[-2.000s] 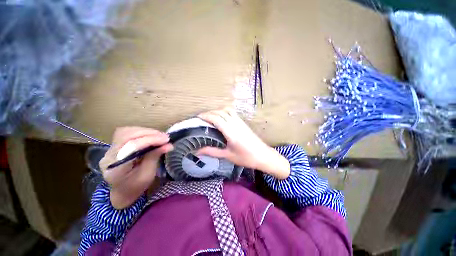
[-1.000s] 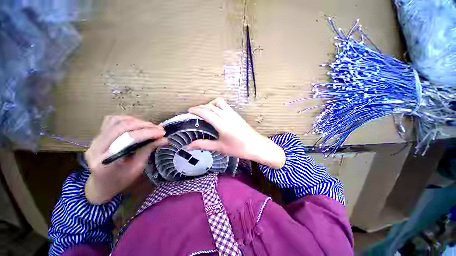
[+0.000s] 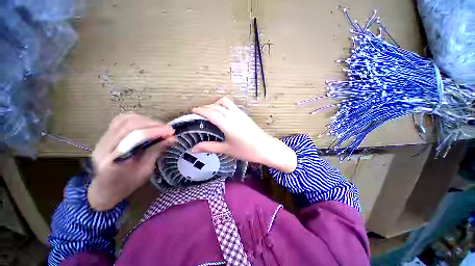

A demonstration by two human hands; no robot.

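The grey finned housing (image 3: 212,165) is tilted up at the bench edge against my apron, its pale centre disc facing up. My right hand (image 3: 237,136) holds its rim, fingers on the outside and thumb over the fins. My left hand (image 3: 125,161), partly blurred, is shut on dark tweezers (image 3: 134,151) held like a pen. Its fingertips are at the housing's left rim. The tweezers' tip is hidden at the fingers. A thin lead wire (image 3: 67,141) trails left from near my left hand.
Second black tweezers (image 3: 259,62) lie on the cardboard-covered bench (image 3: 172,47). A tied blue-and-white wire bundle (image 3: 383,91) lies at right, beside a full clear bag (image 3: 450,39). Crumpled clear bags (image 3: 34,72) lie at left. Dark specks are scattered on the cardboard. A carton (image 3: 401,192) is below right.
The view has shifted, with the bench now lower and farther left in it. Both hands and the housing appear farther left than at first. Both hands keep their holds.
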